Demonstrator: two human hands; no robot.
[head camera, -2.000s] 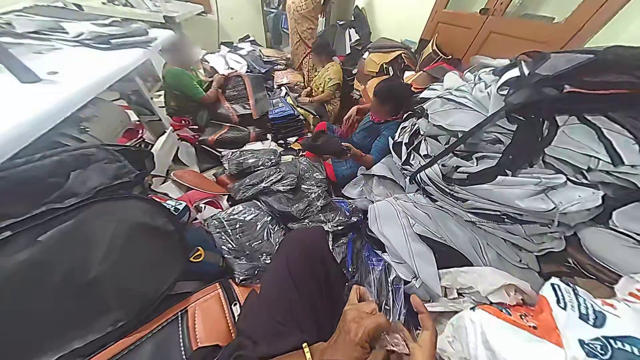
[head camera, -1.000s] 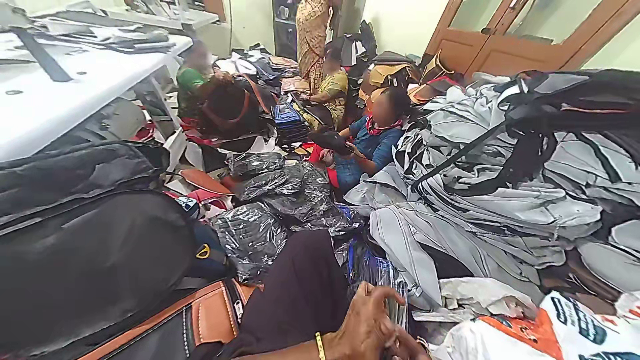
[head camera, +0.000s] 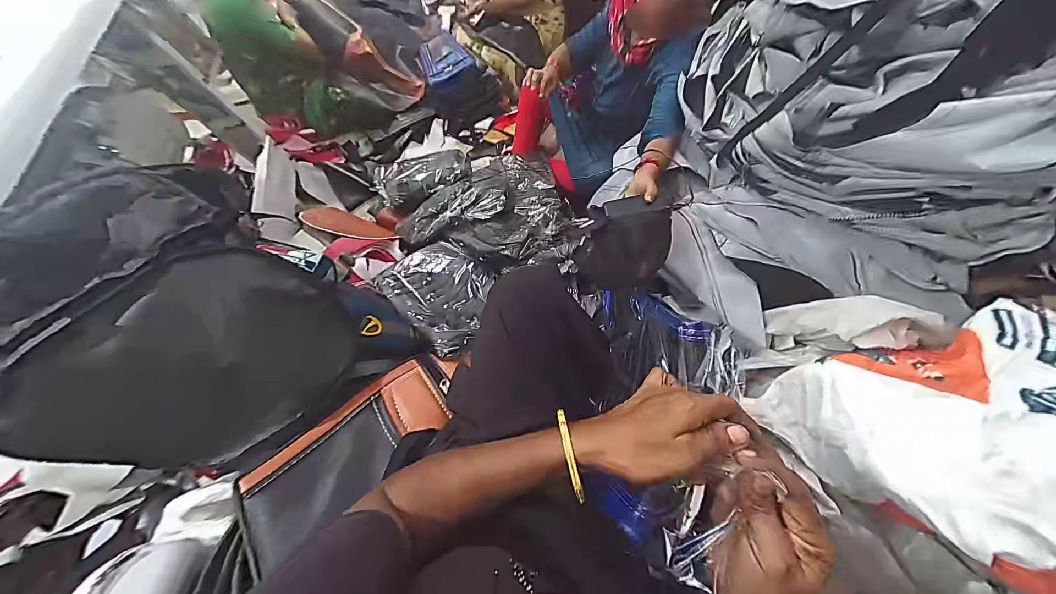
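Note:
My left hand (head camera: 676, 433), with a gold bangle on its wrist, reaches across my dark-clothed knee (head camera: 536, 355). Its fingers are pinched together against my right hand (head camera: 771, 528) at the lower right. Thin clear plastic film (head camera: 705, 536) shows at the fingers of my right hand and hangs below them. What lies between the fingertips of my left hand is hidden. Beside the knee, a clear plastic-wrapped item with blue edging (head camera: 668, 330) lies just beyond my hands.
Black plastic-wrapped bundles (head camera: 487, 214) lie ahead. Large black bags (head camera: 181, 355) and an orange-and-black piece (head camera: 322, 487) are on the left. Grey fabric (head camera: 866, 181) is heaped at right, above a white printed sack (head camera: 891, 429). A co-worker (head camera: 610, 99) sits ahead, holding a black item (head camera: 631, 239).
The view has tilted down. My hands, apart at the fingers one second ago, are now together. The co-worker in blue has lowered the black item and moved one hand to the knee.

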